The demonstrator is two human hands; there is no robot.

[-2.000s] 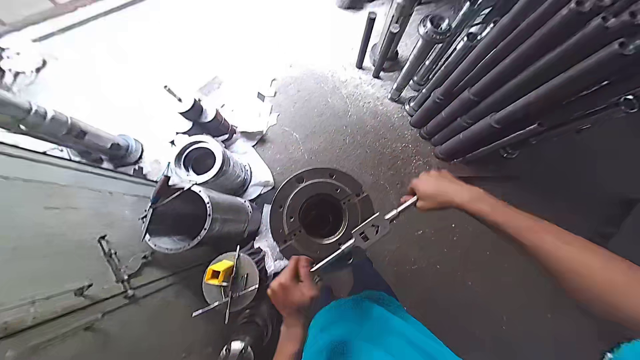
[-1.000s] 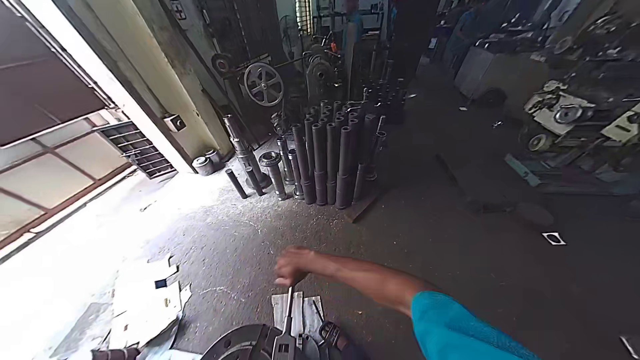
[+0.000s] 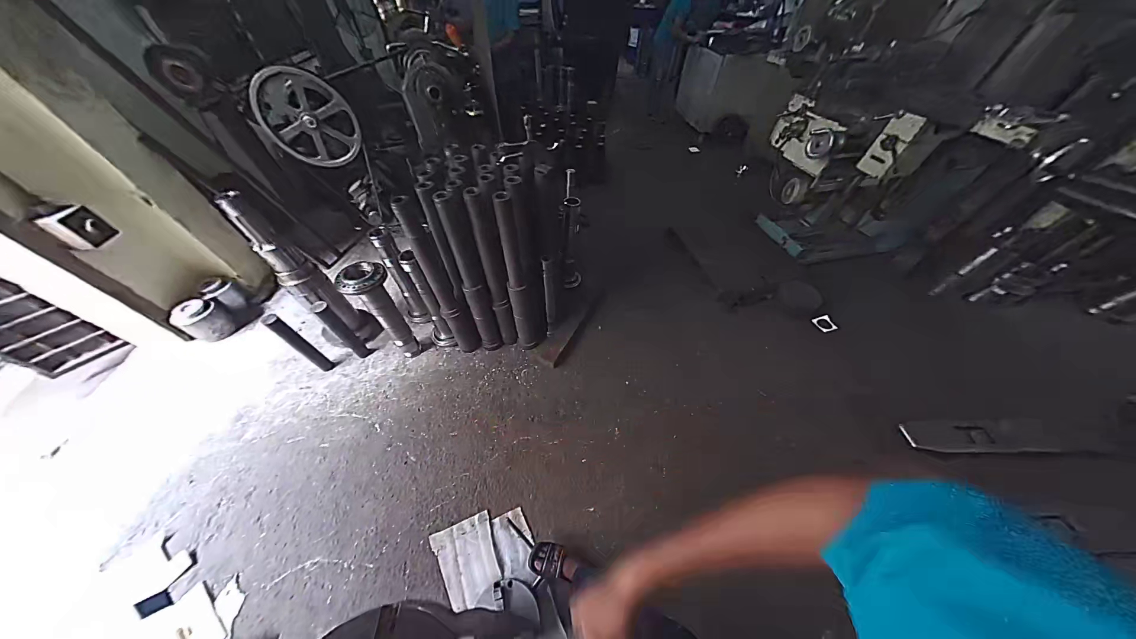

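My right hand, blurred, is low at the bottom edge, right of centre, below a blue sleeve. Its fingers are partly cut off, and I cannot tell whether it grips anything. Just left of it is part of a dark metal tool, and beside that the dark round rim of a flanged metal part, mostly below the frame. White sheets lie on the floor behind them, with a sandalled foot at their right. My left hand is out of view.
Several dark metal pipes stand upright on the floor, beside a flanged tube. A spoked handwheel is behind them. Machines stand at the right. Papers lie lower left. People in blue are in the background.
The view has swung up and right from the flanged part. My left hand, seen two seconds ago on the bar tool, has left the frame. My right hand is lower and nearer the bottom edge.
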